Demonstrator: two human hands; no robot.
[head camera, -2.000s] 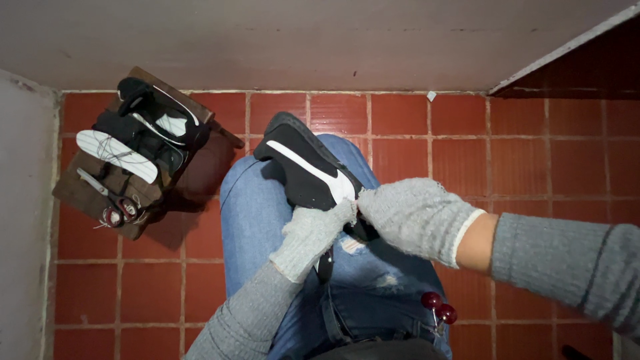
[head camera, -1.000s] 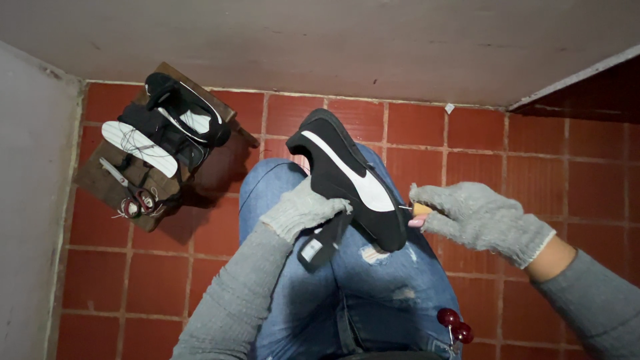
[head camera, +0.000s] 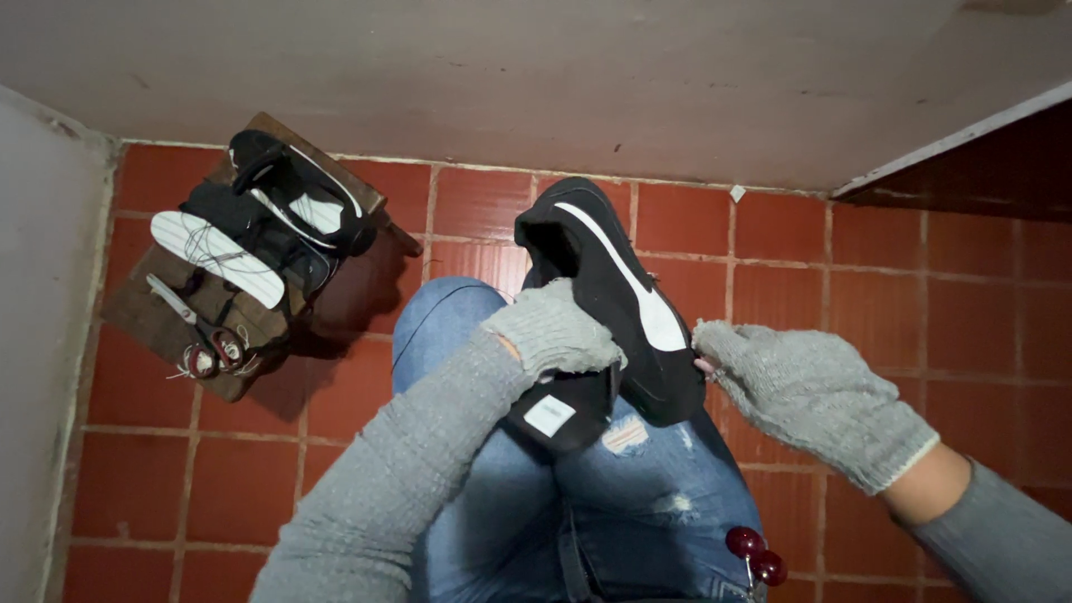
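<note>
Over the lap, my left hand (head camera: 561, 328), in a grey knitted glove, grips a black shoe (head camera: 615, 293) with a white side stripe. The shoe's black tongue (head camera: 565, 414), with a white label on it, hangs out beneath that hand. My right hand (head camera: 783, 385), gloved alike, is at the shoe's edge near the toe, thumb and fingers pinched together; the tool seen there earlier is hidden now, so I cannot tell what it holds. A dark thread (head camera: 431, 314) curves across the left knee.
On the left, a wooden stool (head camera: 142, 306) bears another black shoe (head camera: 352, 230), a white insole (head camera: 218, 260) wound with dark thread, and scissors (head camera: 193, 322) with red and black handles. A wall (head camera: 536, 84) runs ahead. Red ball ornaments (head camera: 756, 556) hang at the right hip.
A second ago a small tool with a light-coloured handle showed in my right hand at the shoe's edge; it is now out of sight. The shoe has turned since the earliest frame.
</note>
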